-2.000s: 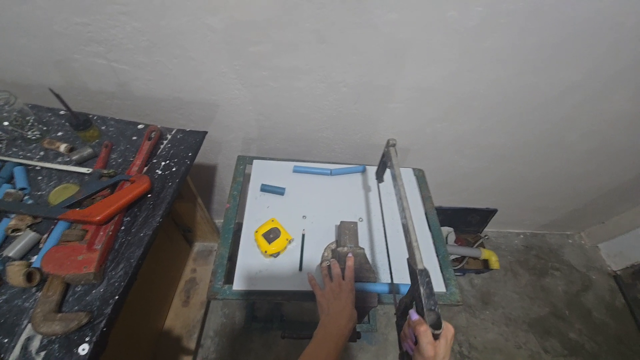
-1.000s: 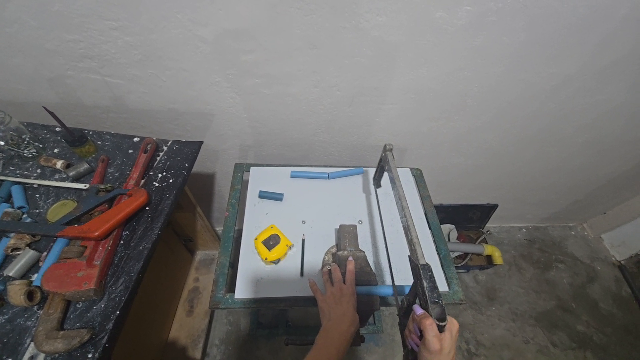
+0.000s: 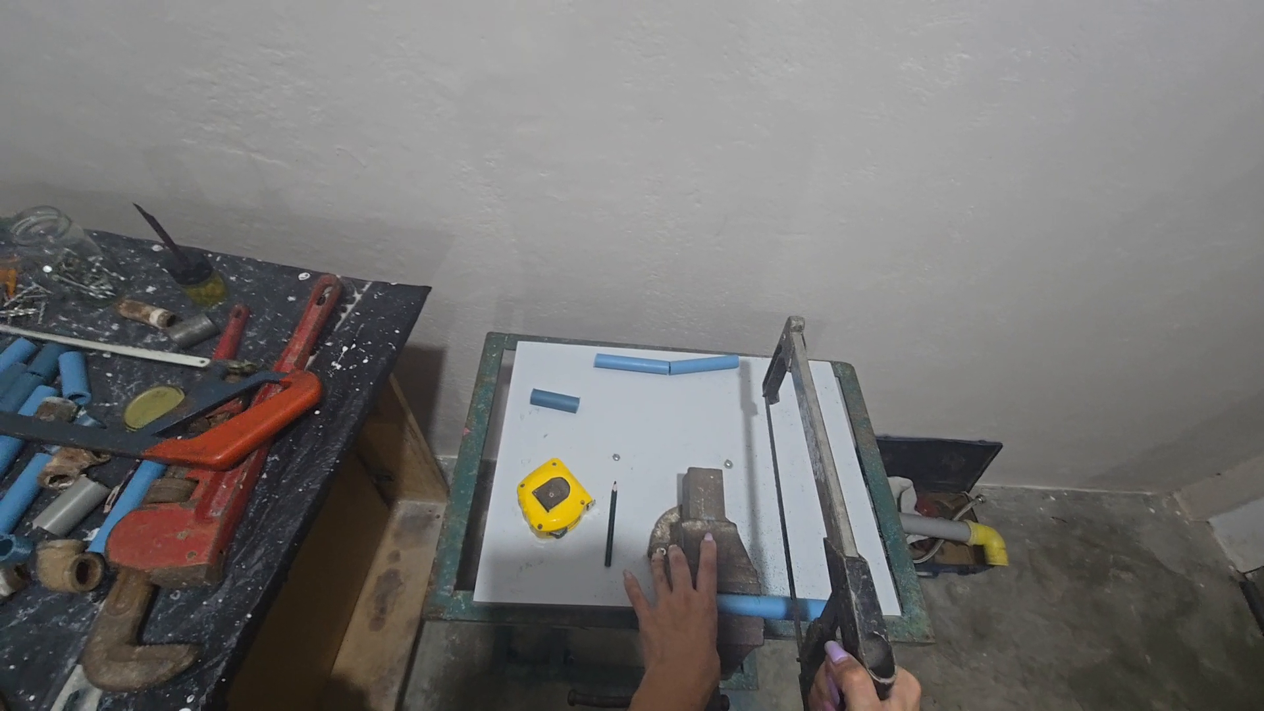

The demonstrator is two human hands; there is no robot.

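A light blue plastic pipe [image 3: 760, 605] is clamped in a rusty bench vise [image 3: 706, 499] at the front of the small table. My left hand [image 3: 679, 612] rests on the vise with its fingers spread. My right hand [image 3: 859, 681] grips the black handle of a hacksaw [image 3: 822, 444], whose blade crosses the pipe to the right of the jaws. On the white board [image 3: 652, 425] lie a yellow tape measure [image 3: 555, 497], a dark pencil [image 3: 611, 523], a short blue pipe piece [image 3: 555, 400] and two blue pipe pieces [image 3: 667, 364] end to end.
The dark workbench [image 3: 326, 385] on the left carries a red pipe wrench [image 3: 188, 533], an orange-handled hacksaw [image 3: 247, 434], blue pipes and fittings. An open toolbox [image 3: 938, 459] with a yellow-ended grey pipe [image 3: 948, 531] stands on the floor at right. A plain wall rises behind.
My right hand and the hacksaw have shifted slightly toward me. My left hand stays on the vise.
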